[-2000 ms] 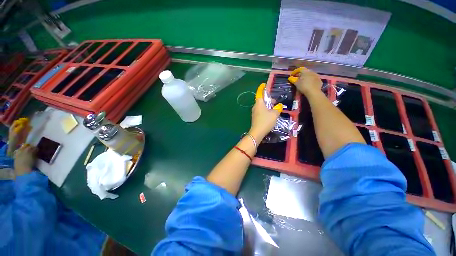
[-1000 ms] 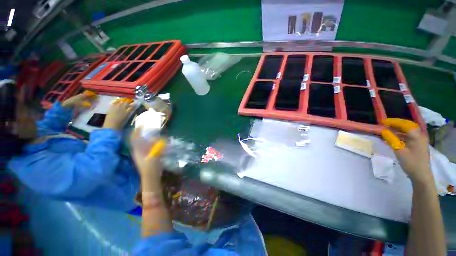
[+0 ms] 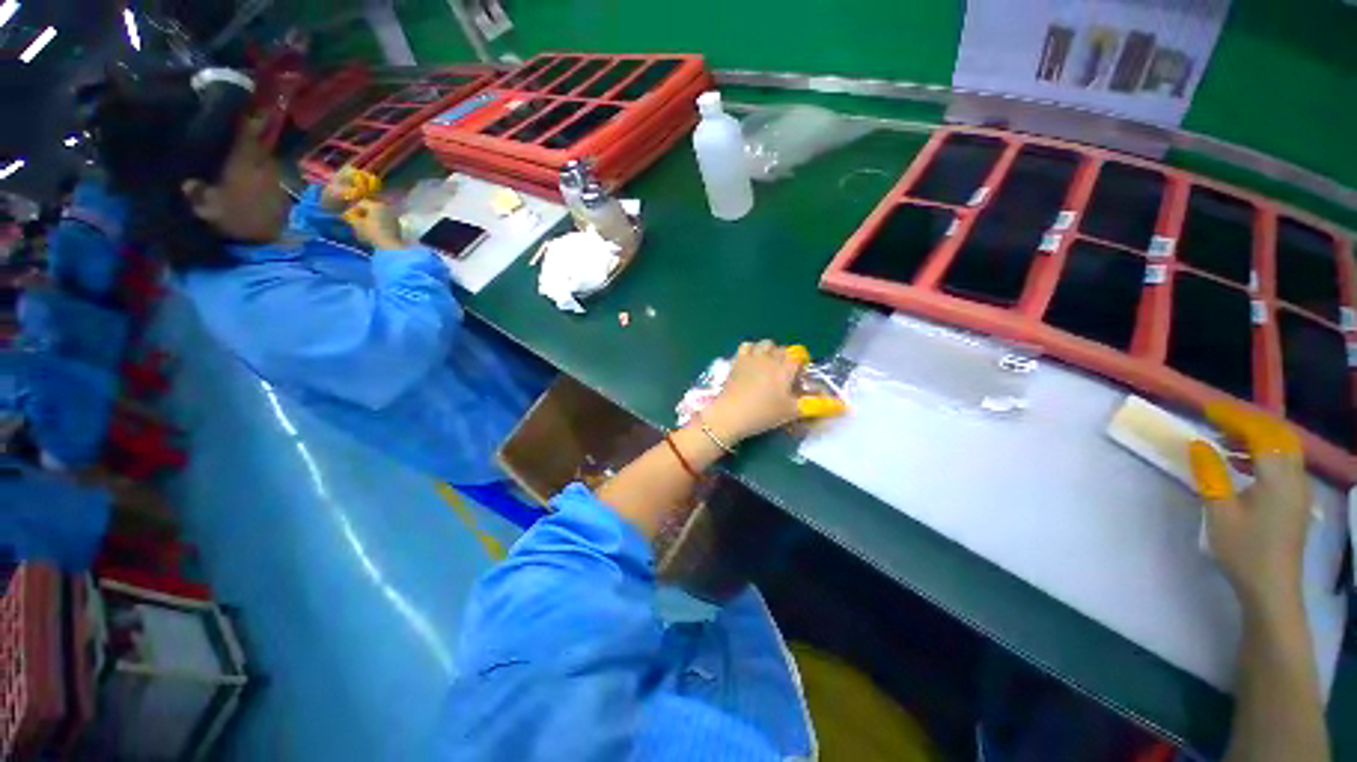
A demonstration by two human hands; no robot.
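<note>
My left hand (image 3: pixel 762 395), with yellow-orange finger cots, is at the mat's left edge. Clear crinkly film shows at its fingertips; whether they grip it is unclear. A clear film sheet (image 3: pixel 930 365) lies beside it on the white mat (image 3: pixel 1012 484). My right hand (image 3: pixel 1262 506), also with finger cots, is at the mat's right. Its thumb and finger are at the right end of a pale cream card (image 3: pixel 1164 439); a firm grip is not clear. White material shows behind this hand. The red tray (image 3: pixel 953 298) of black-screened phones (image 3: pixel 1005 246) lies behind the mat.
Red-and-white scraps (image 3: pixel 703 393) lie left of my left hand. A white bottle (image 3: pixel 723 161), a dispenser (image 3: pixel 595 201) and white wipes (image 3: pixel 578 265) stand farther left. A person in blue (image 3: pixel 328 320) works there beside stacked red trays (image 3: pixel 573 142). An open box (image 3: pixel 573 447) is below the bench edge.
The view has turned left. My hands have left the tray; my left hand swung over the box and came back to the mat's left edge. My right hand has moved to the cream card.
</note>
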